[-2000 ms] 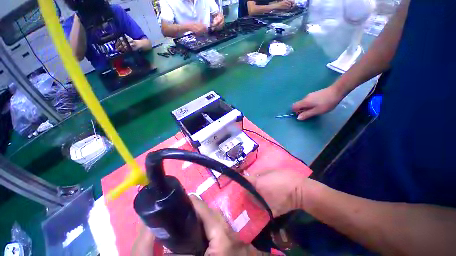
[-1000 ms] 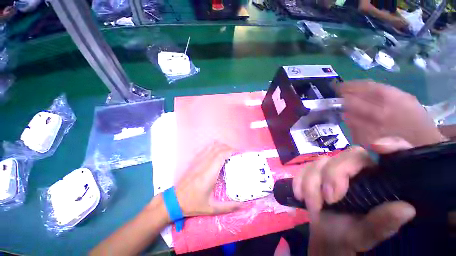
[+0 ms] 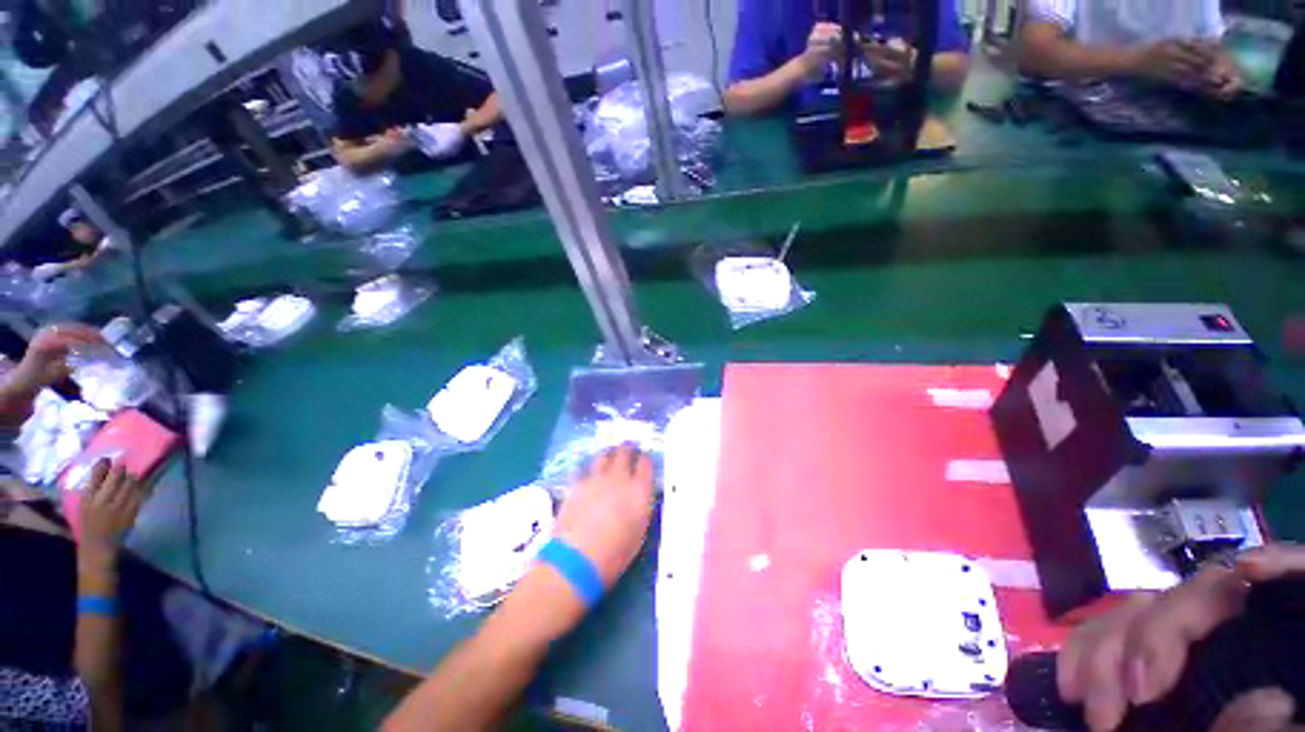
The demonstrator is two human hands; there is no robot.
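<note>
A white housing point(image 3: 923, 625) lies face up on clear plastic on the red work mat point(image 3: 844, 472). My right hand point(image 3: 1174, 644), cut off at the lower right, is closed around the black electric screwdriver point(image 3: 1039, 689). The driver's nose is beside the housing's right edge; its bit is not visible. My left hand point(image 3: 608, 512), with a blue wristband, is left of the mat over the greyish flat plastic bag point(image 3: 580, 408). A bagged housing point(image 3: 504, 546) lies beside its wrist. Its fingertips touch the plastic, but any grip is hidden.
The screw feeder point(image 3: 1059, 472) stands on the mat's right side. A metal post point(image 3: 565, 200) rises behind the flat bag. More bagged housings point(image 3: 365, 482) lie on the green bench to the left, and one point(image 3: 753, 286) behind the mat. Other workers sit opposite and at far left.
The view has swung left. My left hand has left the housing on the mat and moved left to the flat bag. A blurred hand near the feeder is gone; the screwdriver stays in my right hand.
</note>
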